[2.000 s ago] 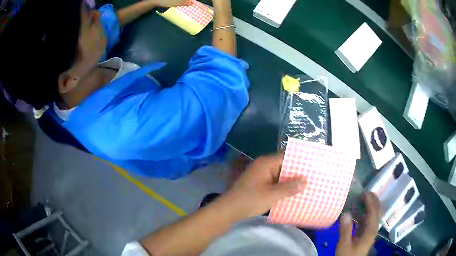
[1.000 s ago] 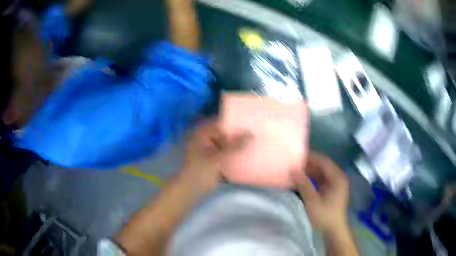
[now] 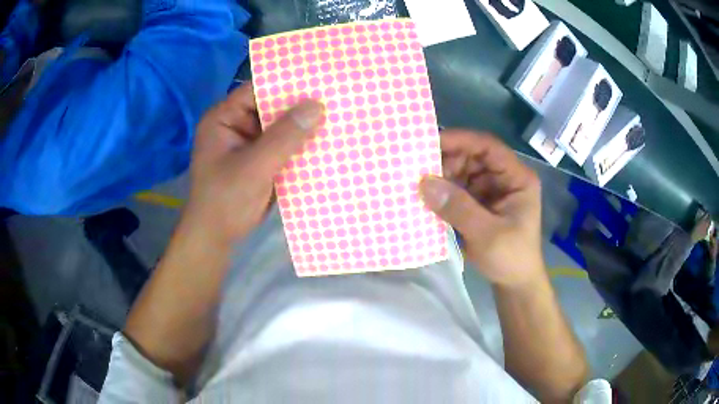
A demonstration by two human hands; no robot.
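A sticker sheet (image 3: 359, 150) with rows of pink dots on a pale yellowish backing is held up in front of my body. My left hand (image 3: 236, 162) grips its left edge, thumb on the face and fingers behind. My right hand (image 3: 489, 205) pinches its right edge near the lower part, thumb on the face. The fingers behind the sheet are hidden. I cannot see a loose round sticker on either hand.
Several white watch boxes (image 3: 587, 110) stand at an angle on the dark green bench (image 3: 481, 95) at right. A white box (image 3: 441, 20) and a clear plastic bag (image 3: 351, 9) lie beyond the sheet. A person in a blue smock (image 3: 118, 118) is at left. A blue stool (image 3: 595, 217) is under the bench.
The sheet has moved left and closer to my body and now stands more upright in view. My right hand, apart from the sheet at first, now holds its right edge. The view has shifted.
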